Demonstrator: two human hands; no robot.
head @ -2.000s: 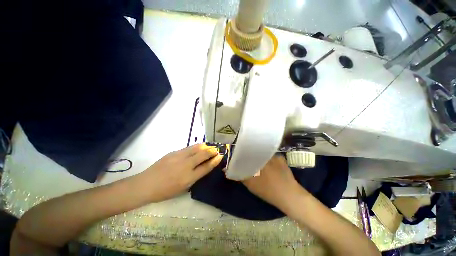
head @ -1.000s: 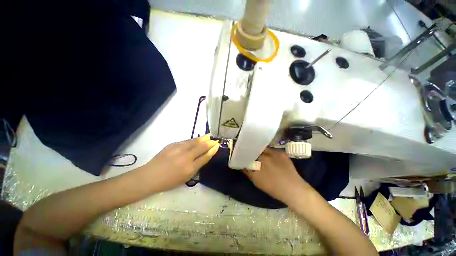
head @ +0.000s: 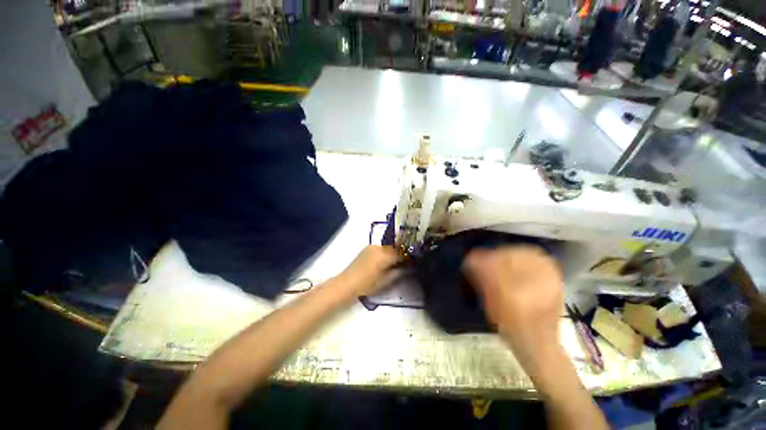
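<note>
A dark navy cloth piece point(head: 453, 290) lies under the arm of the white sewing machine point(head: 521, 201), reaching left to the needle area. My left hand point(head: 372, 267) is at the needle area with its fingertips together at the cloth's left edge; what they pinch is too small to tell. My right hand point(head: 519, 281) is blurred, over the right part of the cloth in front of the machine arm; whether it grips the cloth cannot be told. A large navy garment heap point(head: 227, 185) lies at the left of the table.
Snips and a purplish pen point(head: 588, 340) lie right of the cloth, beside tan pieces point(head: 617, 331) on dark scraps. A thin dark loop point(head: 298, 286) lies by the heap. A grey-white table point(head: 437, 109) stands behind. Dark thread cones point(head: 598, 42) stand at the back right.
The head view has tilted up and back, showing more of the room. My right hand has come out from behind the machine head and moved right over the cloth. My left hand stays near the needle.
</note>
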